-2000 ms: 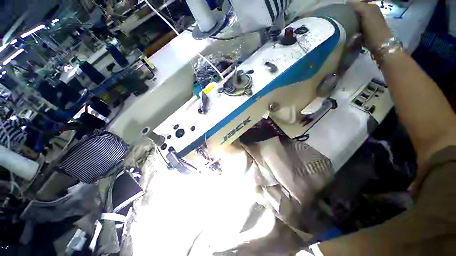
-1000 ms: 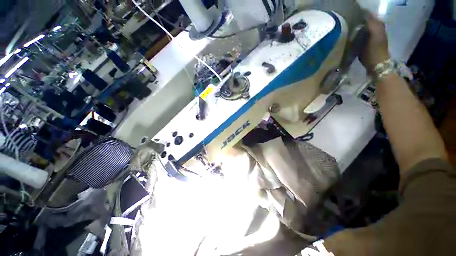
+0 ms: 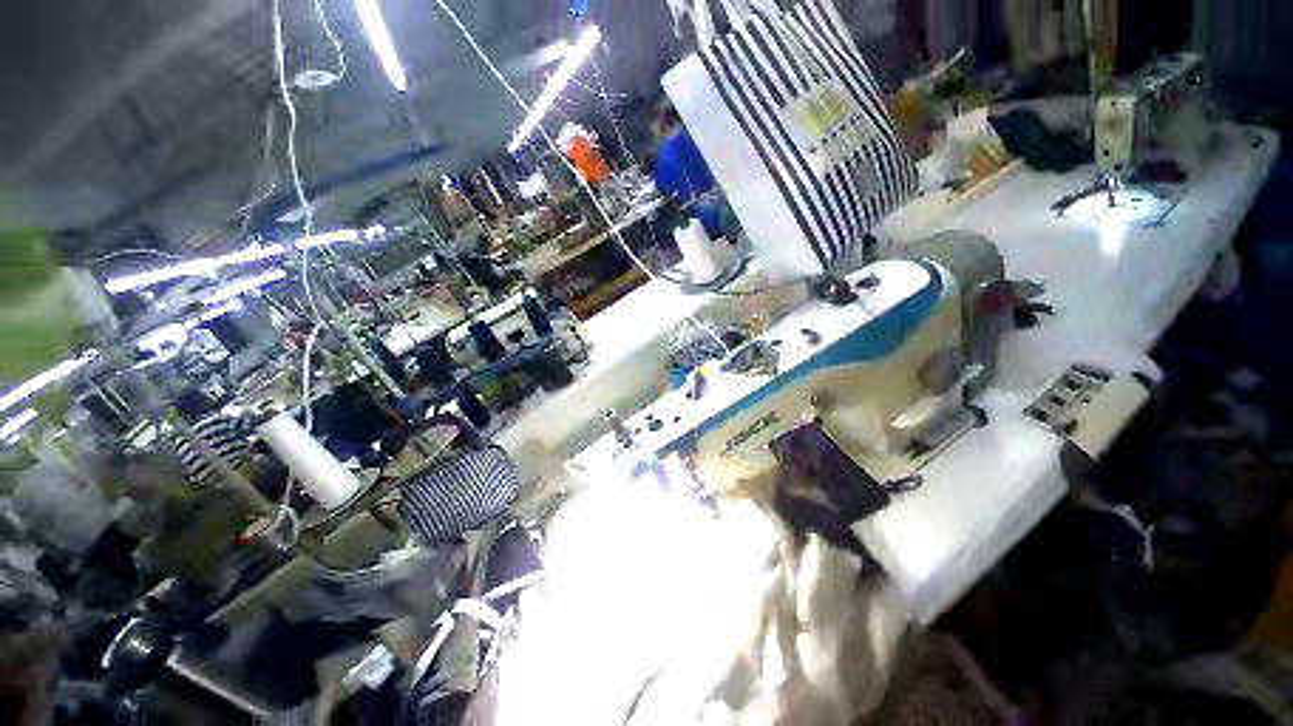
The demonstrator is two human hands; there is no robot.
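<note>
The white sewing machine head [image 3: 837,362] with a blue stripe and JACK lettering stands at the centre. The khaki garment piece [image 3: 837,617] lies below its needle end, mostly washed out white by the lamp. The glare hides the needle and presser foot. A dark flat phone [image 3: 825,475] leans under the arm. Neither of my hands can be made out; none is at the machine's right end, and any hand in the glare is hidden.
A black-and-white striped bag [image 3: 801,135] stands behind the machine. A switch panel [image 3: 1085,400] is on the right. Striped cloth [image 3: 461,496] and a white thread cone [image 3: 312,465] are left. Another sewing machine [image 3: 1151,116] is at the far right. A person in blue [image 3: 681,163] is behind.
The view has tilted up and drawn back, showing more of the floor beyond. My right hand has left the handwheel and the picture. The phone now shows more fully.
</note>
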